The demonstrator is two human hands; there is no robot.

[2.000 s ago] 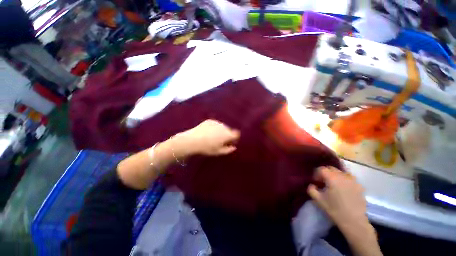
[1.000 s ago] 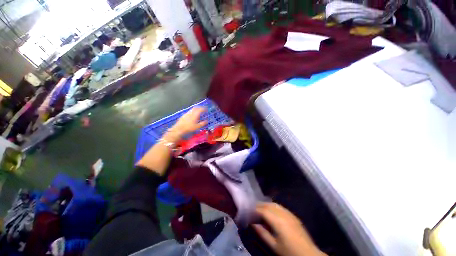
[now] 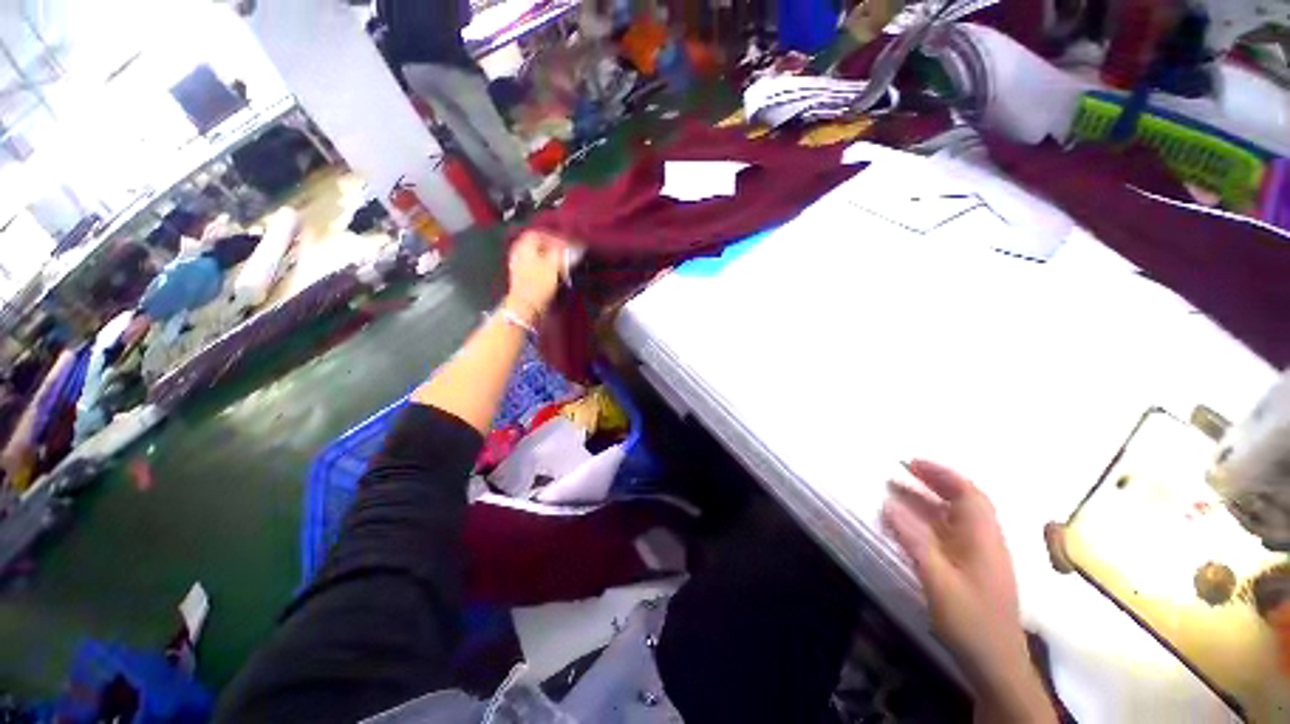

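A maroon garment pile (image 3: pixel 637 212) with a small white piece (image 3: pixel 703 178) on it lies over the far left corner of the white table (image 3: pixel 806 382). My left hand (image 3: pixel 535 276) is closed on the pile's left edge. My right hand (image 3: pixel 955 545) is above the table near its front edge, fingers spread; whether a small pale thing at its fingertips is held is unclear. Another maroon panel (image 3: pixel 566 549) with white parts hangs over the blue basket's edge by my lap.
The blue basket (image 3: pixel 328 495) holds coloured scraps below the table's left side. The machine bed (image 3: pixel 1174 545) is at the right. A striped cloth bundle (image 3: pixel 806 99) and green basket (image 3: pixel 1181 149) are behind. A person (image 3: pixel 460 92) stands at the back left.
My left hand has moved up from above the basket to the maroon pile. My right hand has left the white and maroon cloth at my lap and moved up over the table.
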